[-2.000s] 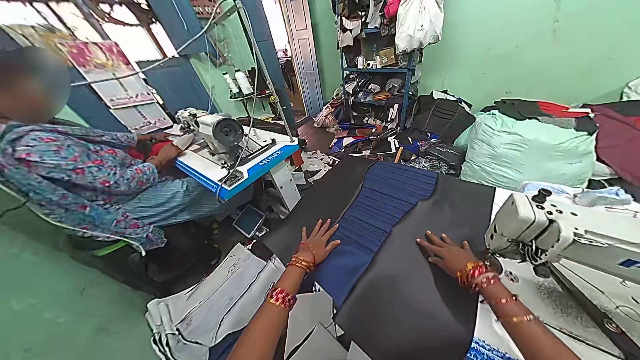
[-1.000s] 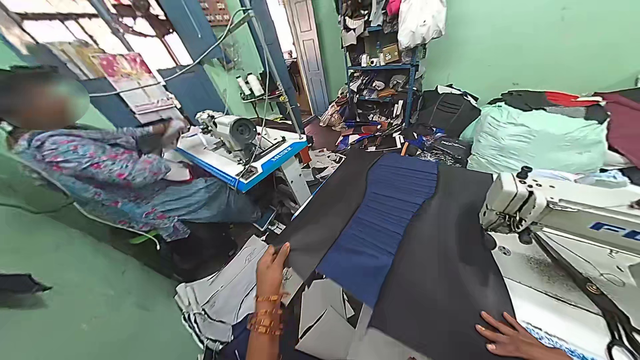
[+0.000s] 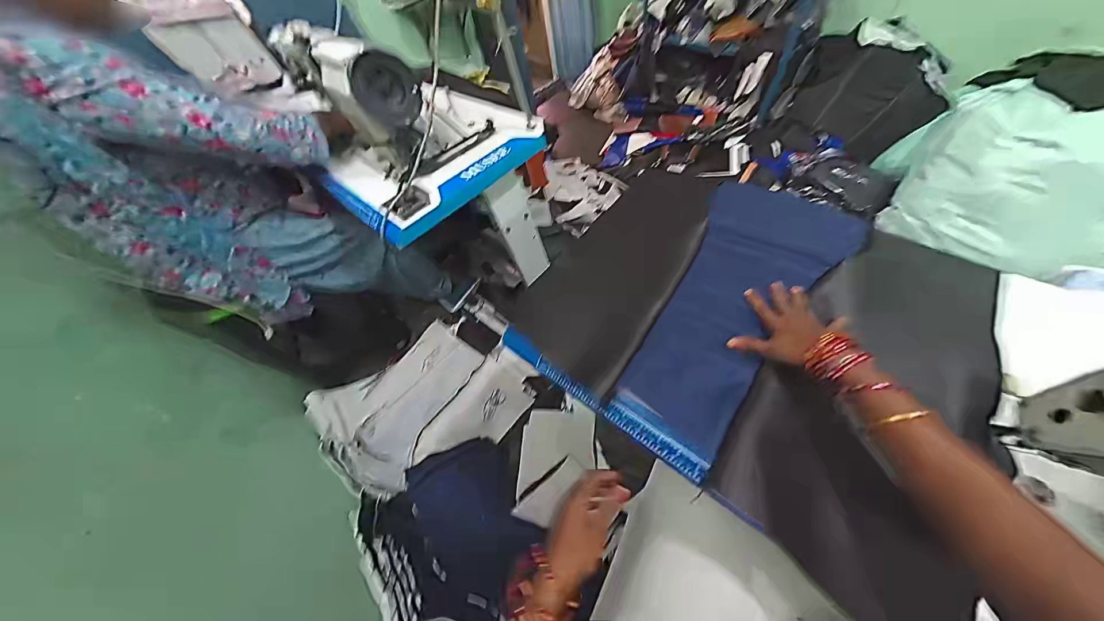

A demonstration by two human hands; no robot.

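My right hand [image 3: 785,328] lies spread on a blue fabric panel [image 3: 690,336], its fingers apart. The panel runs between dark fabric pieces [image 3: 630,267] on a sewing table. My left hand [image 3: 591,517] is blurred, low in front of the table's blue ruler-marked edge [image 3: 561,379], above light-coloured fabric pieces [image 3: 552,457]; its fingers look partly bent, and I cannot tell whether it touches anything.
At the left a person in a flowered top [image 3: 198,181] sits at another sewing machine [image 3: 354,78]. Stacked grey pieces [image 3: 431,397] and dark blue cloth [image 3: 466,500] lie below the table edge. Part of a machine [image 3: 1069,414] shows at right, a pale green bundle [image 3: 1009,190] behind.
My left hand has left the dark fabric's edge and is now below the table edge. My right hand has moved from the dark fabric onto the blue panel. The view has tilted down.
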